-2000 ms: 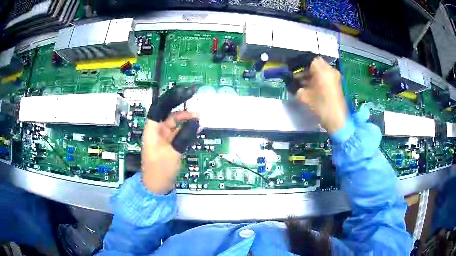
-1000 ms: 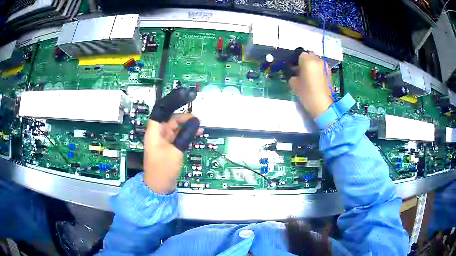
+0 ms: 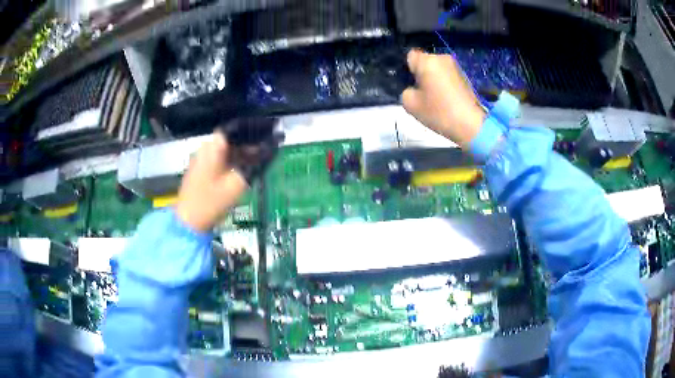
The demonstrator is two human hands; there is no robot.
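Observation:
Green circuit boards [image 3: 311, 173] lie end to end in front of me. The middle board carries a long silver-white heat sink [image 3: 392, 245] and a finned heat sink [image 3: 381, 159] with a yellow strip [image 3: 444, 176]. My left hand [image 3: 222, 166], in black finger covers, is blurred over the far left edge of the middle board; whether it holds anything is unclear. My right hand [image 3: 438, 88] is at the component bins [image 3: 348, 77] beyond the board, fingers curled and fingertips hidden against the dark bins. A blue band [image 3: 494, 127] is on my right wrist.
Stacked trays or dividers [image 3: 85, 107] stand on the shelf at far left. A bin of silver parts [image 3: 198, 63] and a bin of blue parts [image 3: 492, 68] sit behind the boards. A metal rail [image 3: 326, 127] runs along the boards' far edge.
The view has tilted up towards the bins. My right hand has moved from the finned heat sink to the bins. My left hand has moved from the long heat sink's left end to the board's far edge.

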